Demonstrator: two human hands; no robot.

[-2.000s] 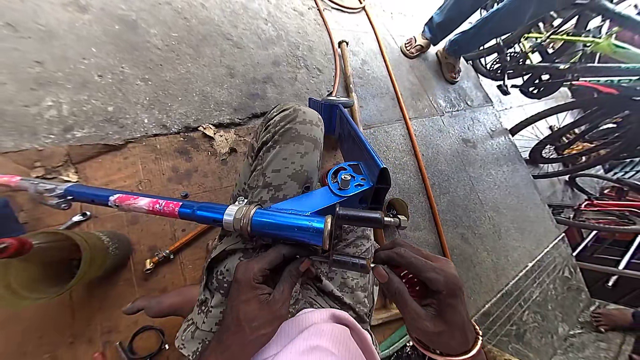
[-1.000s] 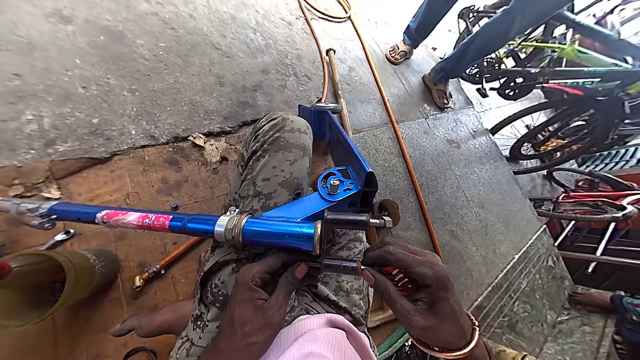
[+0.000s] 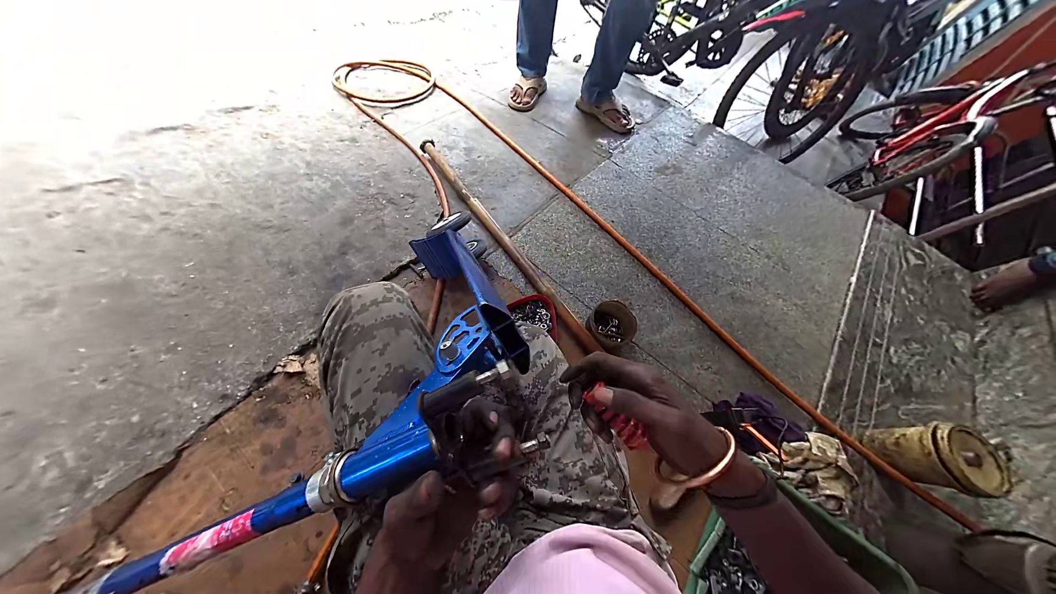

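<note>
A blue metal scooter frame (image 3: 392,458) with a silver clamp (image 3: 328,480) lies across my lap. Its perforated folding bracket (image 3: 462,340) points away from me. My left hand (image 3: 454,487) is wrapped around dark cylindrical parts at the open end of the blue tube; a bolt end (image 3: 535,445) sticks out beyond its fingers. To the right, apart from the frame, my right hand (image 3: 643,404) grips a red-handled tool (image 3: 617,419), whose working end is hidden.
An orange hose (image 3: 643,260) and a long pole (image 3: 495,231) cross the floor. Beyond my knees are a red tray of small parts (image 3: 535,315) and a small cup (image 3: 612,323). A green bin (image 3: 841,528) stands right. A person's sandalled feet (image 3: 606,114) and bicycles (image 3: 775,91) are farther off.
My right hand has moved away from the dark cylindrical part with the red-handled tool. The blue frame now slants more steeply, and the view has shifted to show more floor at the right.
</note>
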